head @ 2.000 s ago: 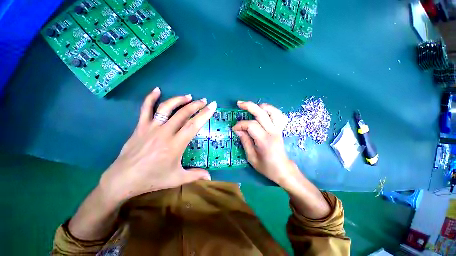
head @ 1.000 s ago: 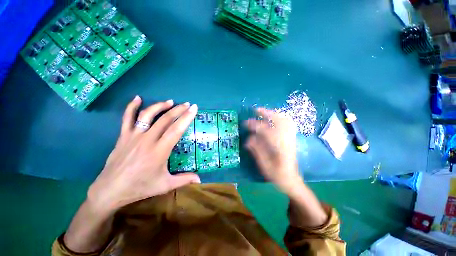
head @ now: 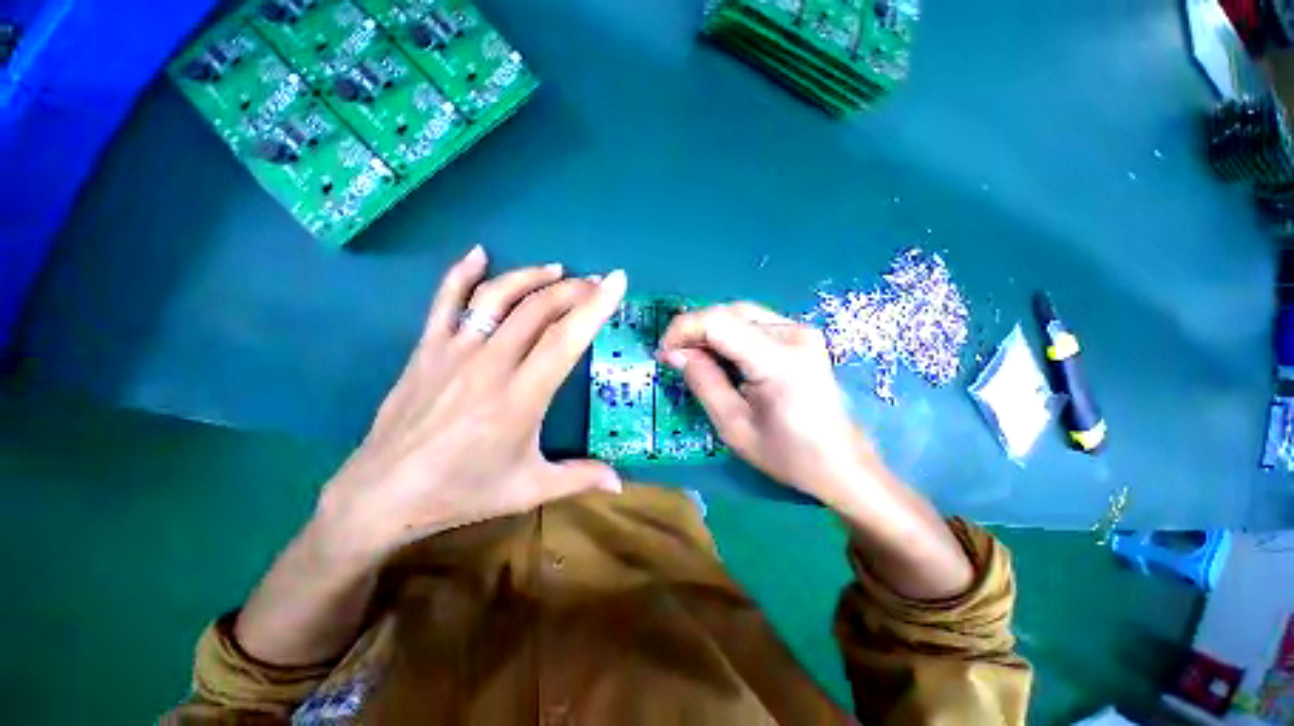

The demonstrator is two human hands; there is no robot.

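A green PCB panel (head: 622, 400) lies flat on the mat. My left hand (head: 476, 390) spans its left side, index fingertip at the top edge and thumb at the bottom edge, bracing it. My right hand (head: 759, 390) is over the panel's right part, thumb and index fingertips pinched together above the board. Anything between them is too small to see, and this hand hides part of the panel. A loose pile of tiny pale components (head: 908, 324) lies just right of my right hand.
A PCB stack (head: 355, 107) stands upper left beside a blue tray (head: 71, 128). Another PCB stack (head: 816, 57) is at the top. Right of the pile lie a white packet (head: 1013, 394) and a black-and-yellow tool (head: 1071, 376). Yellowish wisps (head: 1115, 515) lie near the front edge.
My right hand, blurred between the panel and the pile one second ago, is back over the panel with its fingertips together. My left hand stays at the panel's left side. The view has shifted.
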